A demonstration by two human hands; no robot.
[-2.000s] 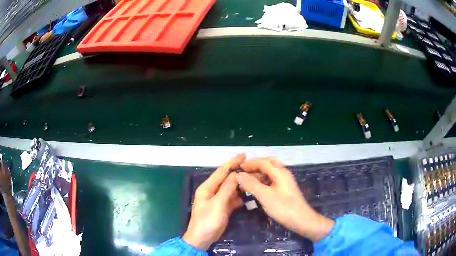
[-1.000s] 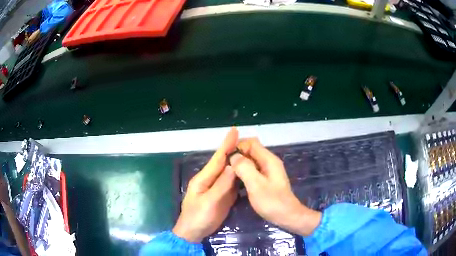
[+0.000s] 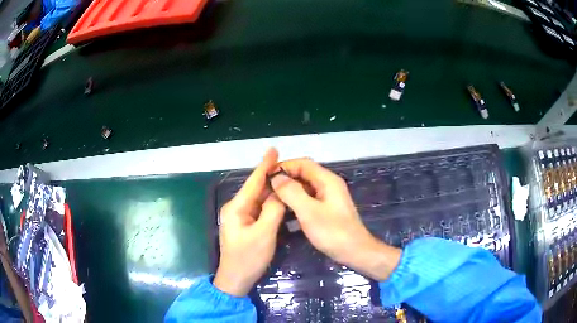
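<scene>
My left hand (image 3: 248,230) and my right hand (image 3: 322,217) meet over the left part of a dark, shiny blister tray (image 3: 436,189). Both hold a small flex circuit module (image 3: 291,225) between the fingertips. Its pale end shows below my right fingers, and a dark bit shows at the thumb tips. The fingers hide the rest of it. A gold piece (image 3: 401,314) shows in the tray by my right sleeve.
Small modules (image 3: 477,101) lie scattered on the green belt (image 3: 285,76) beyond the pale rail (image 3: 209,153). A filled clear tray (image 3: 541,221) is at right, a red bin (image 3: 69,236) with silvery bags at left, and a red-orange tray (image 3: 136,19) on the far side.
The view has tilted down and shifted, so the belt and far items sit higher. My hands stay together on the module. Its pale end was hidden a second ago and shows again.
</scene>
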